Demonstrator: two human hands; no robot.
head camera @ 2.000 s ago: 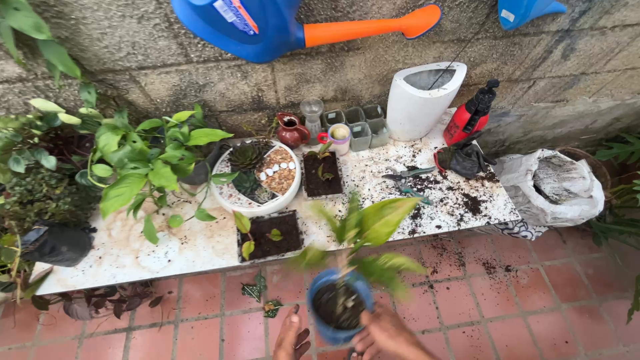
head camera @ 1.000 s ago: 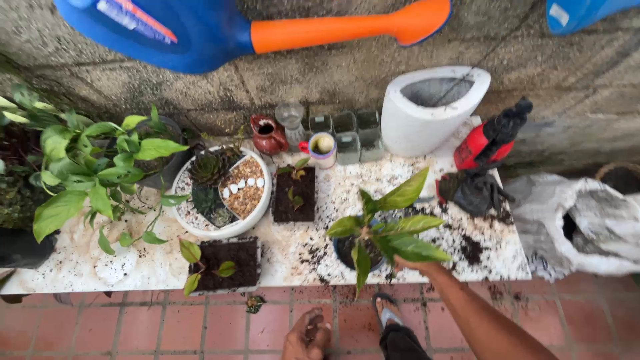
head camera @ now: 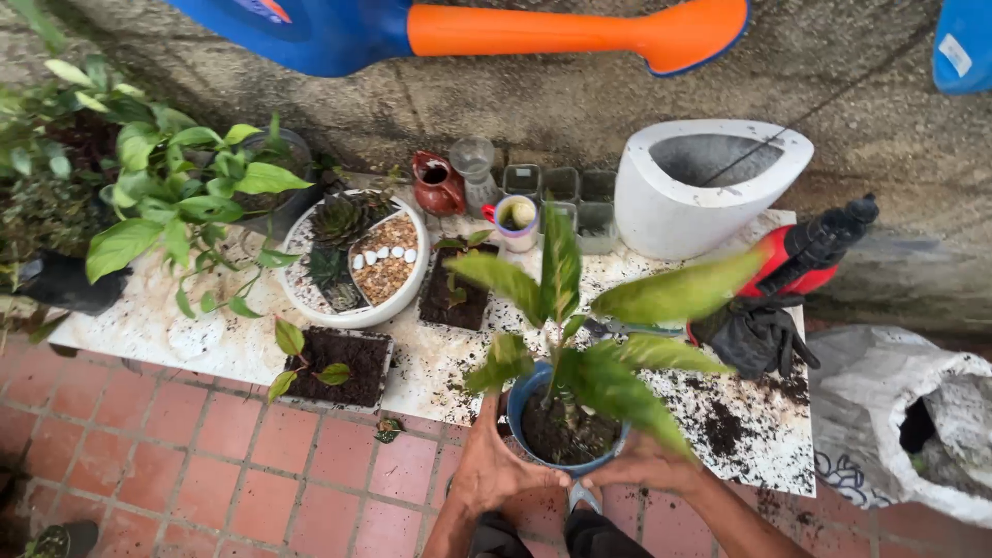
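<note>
A blue pot (head camera: 531,446) of dark soil holds a leafy plant (head camera: 559,287) with broad green and yellowish leaves. My left hand (head camera: 492,465) grips the pot's left side and my right hand (head camera: 647,463) its right side, with the thumbs near each other at the front rim. The pot is at the front edge of the white table (head camera: 434,387); whether it rests there cannot be told. Left of it lies a rectangular tray of soil (head camera: 349,368) with a small seedling. A second soil tray (head camera: 457,298) is farther back, beside a round white succulent dish (head camera: 415,287).
Behind stand a red jug (head camera: 439,186), a mug (head camera: 517,221), small square pots (head camera: 559,186) and a tall white planter (head camera: 674,209). Black gloves (head camera: 756,341) lie near a red spray bottle (head camera: 806,252). An orange-spouted watering can (head camera: 527,31) hangs above; a white sack (head camera: 876,403) is at right.
One second ago the pot was over the table with only my right hand at it, my left hand apart below. Now both hands hold it, nearer to me.
</note>
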